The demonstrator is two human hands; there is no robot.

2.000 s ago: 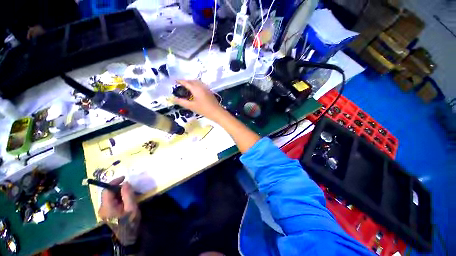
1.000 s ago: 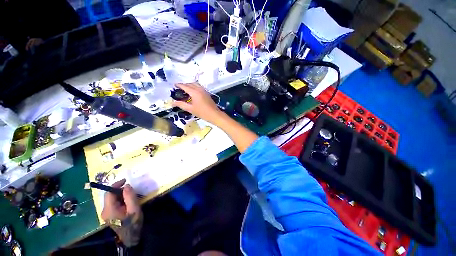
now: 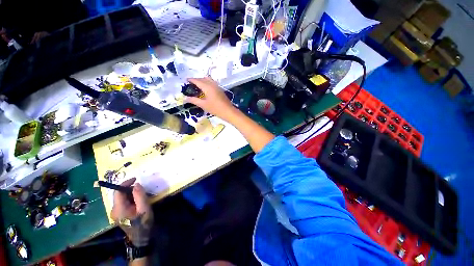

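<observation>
My right hand (image 3: 210, 98), in a blue sleeve, reaches over the rear shelf and holds a dark round module (image 3: 191, 90) in its fingertips. My left hand (image 3: 132, 205), with a dark band at the wrist, is over the front left corner of the tan board (image 3: 106, 148). It holds a thin dark pen-like tool (image 3: 112, 185) that points left; the exact kind cannot be told. White paper (image 3: 192, 158) lies on the board, with small metallic and gold parts (image 3: 160, 147) behind it.
A dark cylinder tool (image 3: 148, 115) hangs above the board. Loose round modules (image 3: 36, 192) lie left. A black tray (image 3: 384, 171) and red tray (image 3: 382, 122) are right. A black box with round face (image 3: 265, 107) and looping cable stand behind. A green dish (image 3: 27, 140) is on the shelf.
The camera view has shifted slightly. My right hand stays at the rear shelf with the module, its fingers slightly moved. My left hand keeps the pen-like tool over the same corner.
</observation>
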